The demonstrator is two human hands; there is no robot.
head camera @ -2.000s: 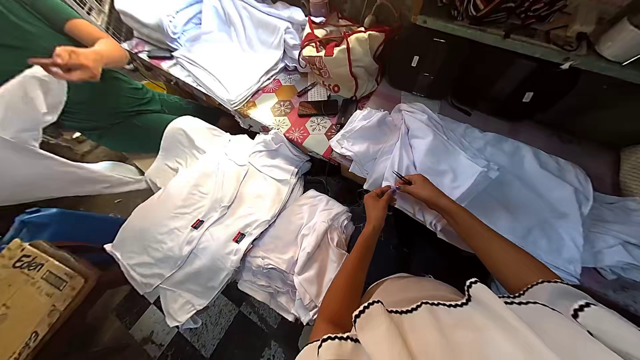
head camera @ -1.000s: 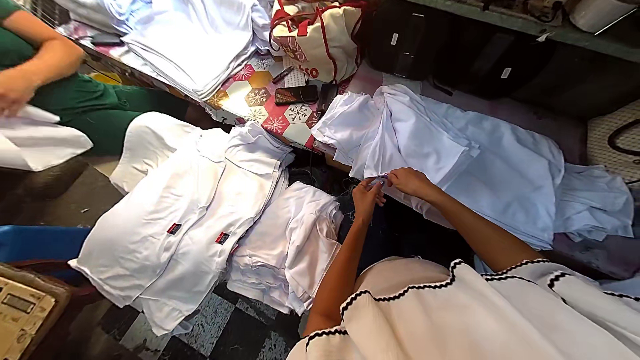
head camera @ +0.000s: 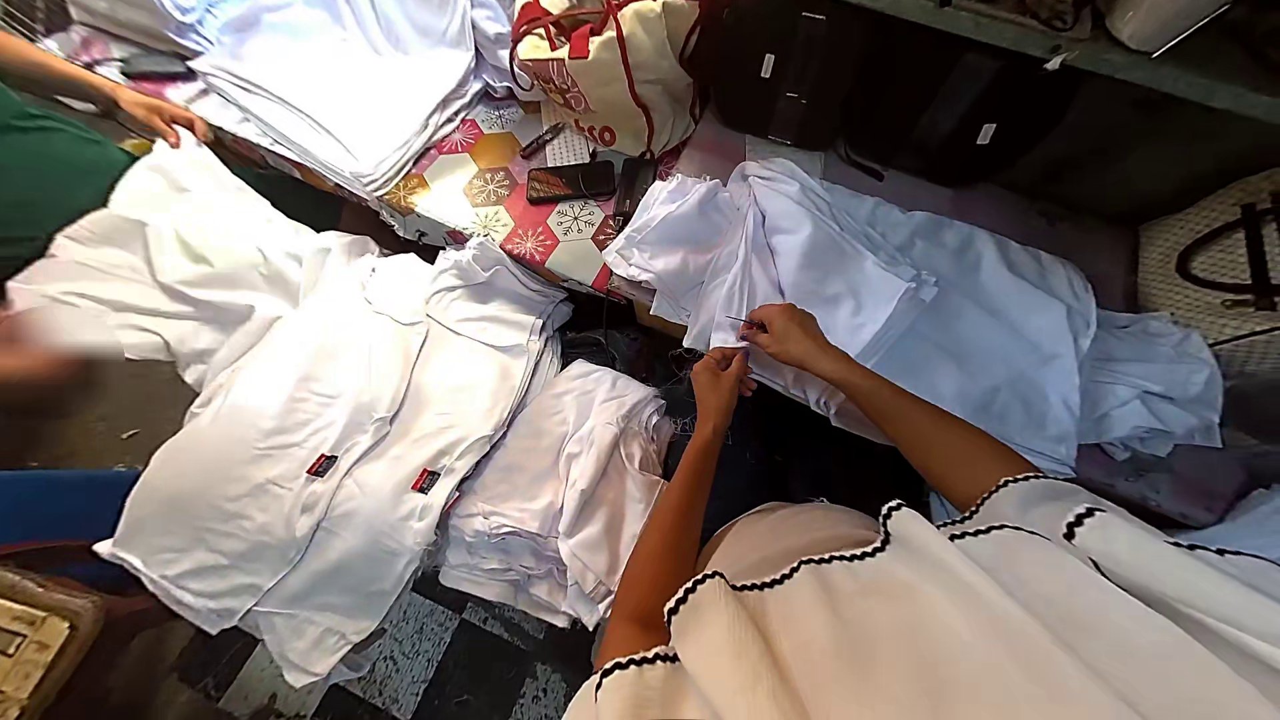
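White cloth pieces (head camera: 830, 250) lie in a heap on the table, their near edge hanging over its side. At that edge my left hand (head camera: 722, 385) pinches the border of the cloth. Just above and to the right, my right hand (head camera: 788, 335) holds a thin dark pointed tool (head camera: 742, 321), too small to identify, its tip to the left. The two hands almost touch. Left of my left forearm rests a folded stack of white cloth (head camera: 560, 490). Beyond it lie white garments with small red and black labels (head camera: 320, 465).
A co-worker's hand (head camera: 160, 115) grips white cloth at the left. On the patterned tablecloth (head camera: 530, 240) are a phone (head camera: 571, 182), a pen (head camera: 542, 140) and a cream and red bag (head camera: 630, 70). More white cloth (head camera: 340, 80) is piled behind. A cardboard box (head camera: 35, 640) stands lower left.
The pointed tool shows in my right hand, as it did two seconds ago. The co-worker has brought a white cloth over to the garments at the left.
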